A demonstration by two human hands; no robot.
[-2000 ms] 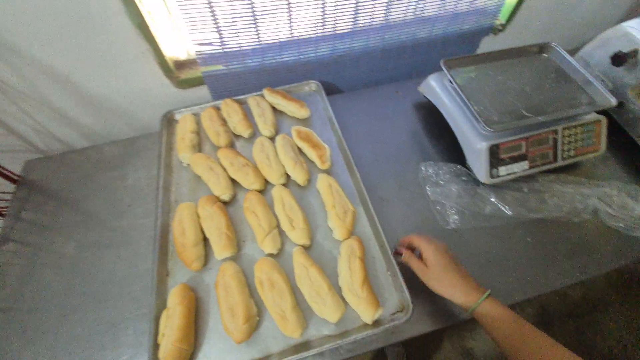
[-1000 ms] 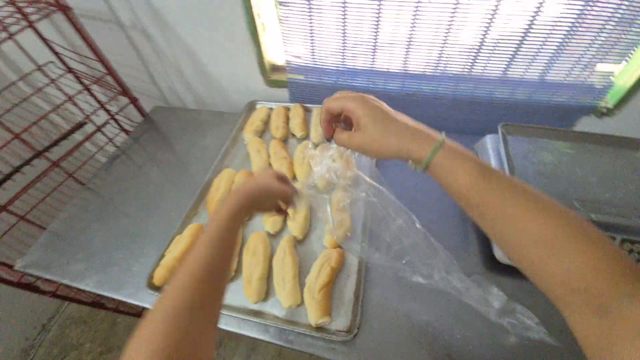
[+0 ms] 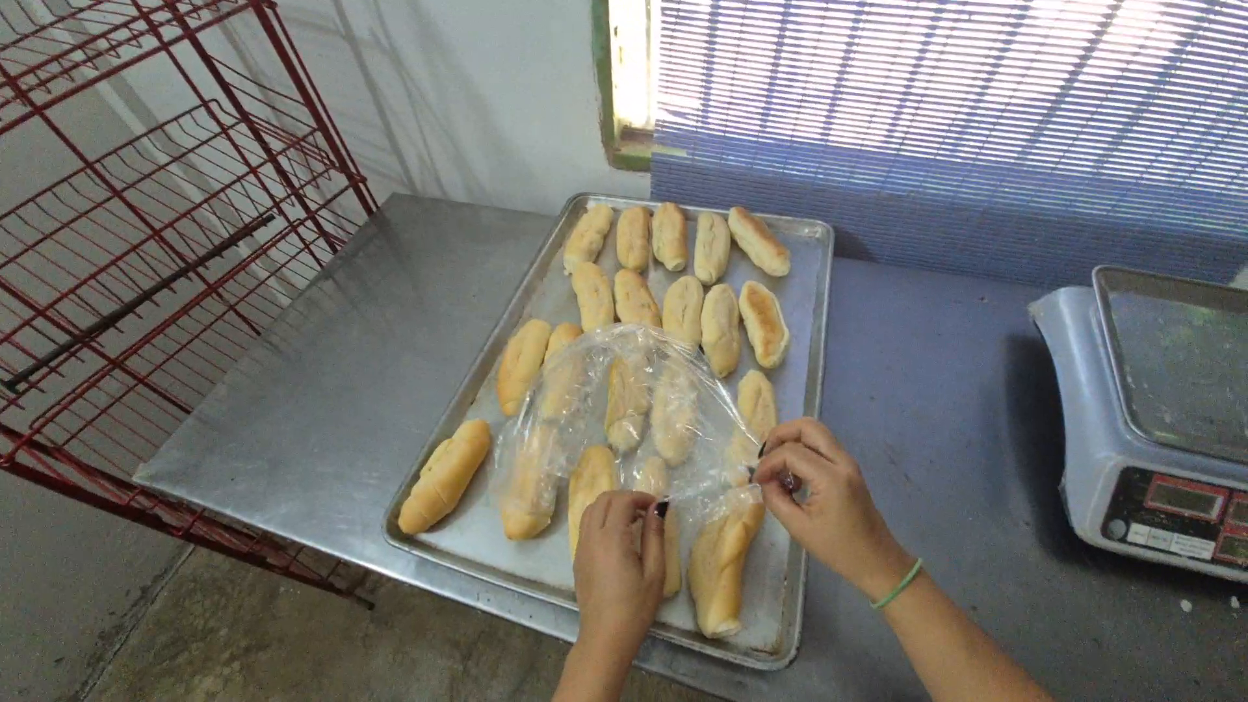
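A clear plastic bag [image 3: 604,390] is stretched between my two hands above a metal baking tray [image 3: 817,322] of elongated bread rolls [image 3: 444,476]. My left hand [image 3: 624,551] pinches its near edge over the lower rolls. My right hand [image 3: 819,492], with a green band at the wrist, grips the bag's right edge near the tray's right side. Through the film several rolls show, partly blurred. The rolls lie in uneven rows; one at the right [image 3: 764,324] shows a browner face. Part of the lower row is hidden behind my left hand.
The tray rests on a metal table [image 3: 341,390]. To the right stands a digital scale [image 3: 1082,390] with a metal pan [image 3: 1189,361]. A red wire rack [image 3: 195,244] is at the left, and a slatted blind [image 3: 936,146] covers the window behind the table.
The plastic bag, lying by the scale two seconds ago, is now held over the tray. My left hand has come into view. Both hands are lower over the tray than one second ago.
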